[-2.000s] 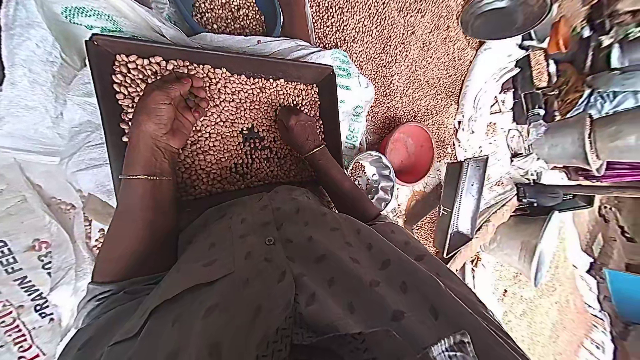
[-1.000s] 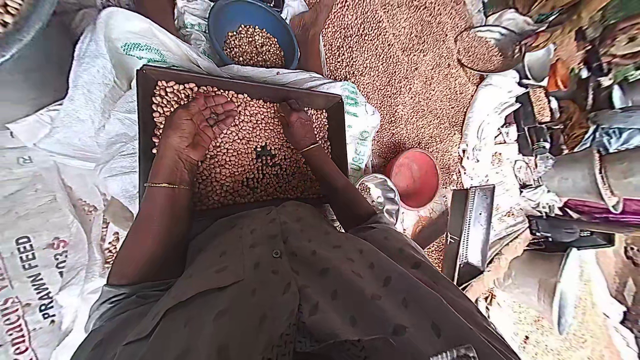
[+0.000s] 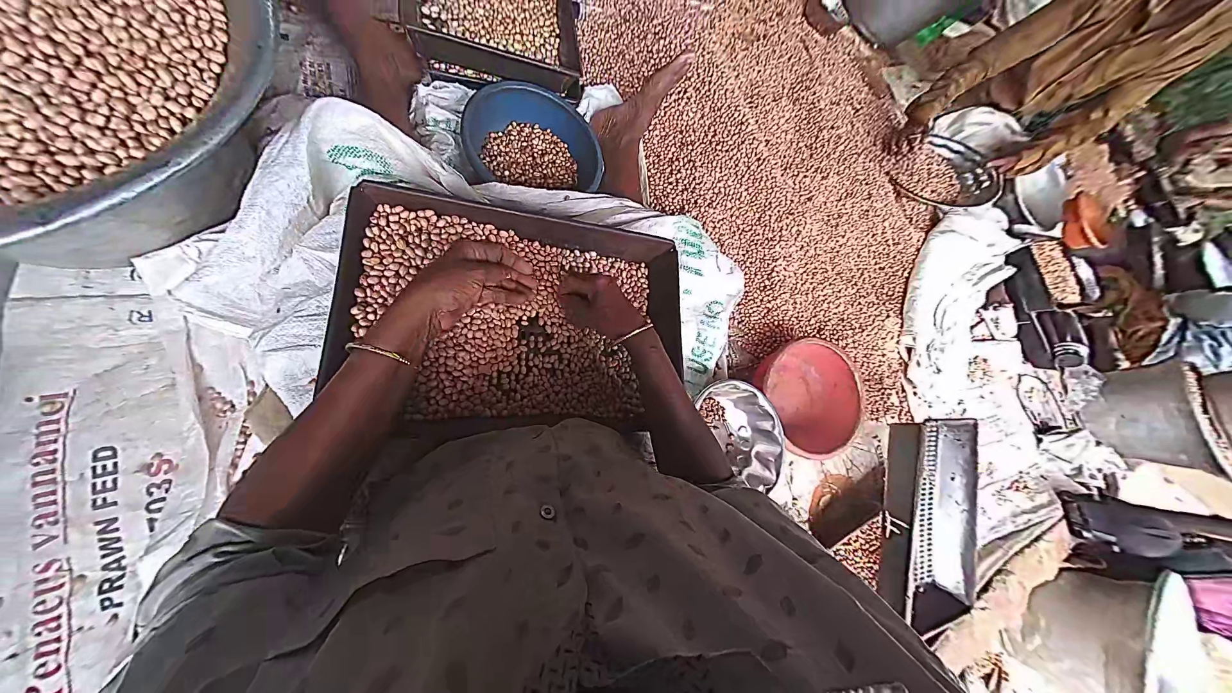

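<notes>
A dark rectangular tray (image 3: 664, 289) lies before me on white woven sacks, filled with shelled peanuts (image 3: 472, 351). My left hand (image 3: 472, 284) is over the peanuts left of the tray's middle, palm partly turned up and fingers curled; whether nuts are in it cannot be made out. Close to its right, my right hand (image 3: 599, 303) touches the peanuts with its fingers bent down, their tips hidden. A small dark patch shows among the nuts below and between the hands. Beyond the tray's far edge stands a blue bowl (image 3: 587, 144) partly filled with peanuts.
A large metal basin (image 3: 207, 192) of peanuts is at upper left. A red tub (image 3: 811, 397), a shiny metal bowl (image 3: 756, 433) and a metal-edged tray (image 3: 943, 520) lie right. Peanuts cover the ground (image 3: 770, 212). Another person's bare feet (image 3: 626, 125) flank the blue bowl; another person's arms reach in upper right.
My left hand has moved right, closer to my right hand, and its palm is less turned up. The view has shifted, bringing the metal basin and a far tray into sight.
</notes>
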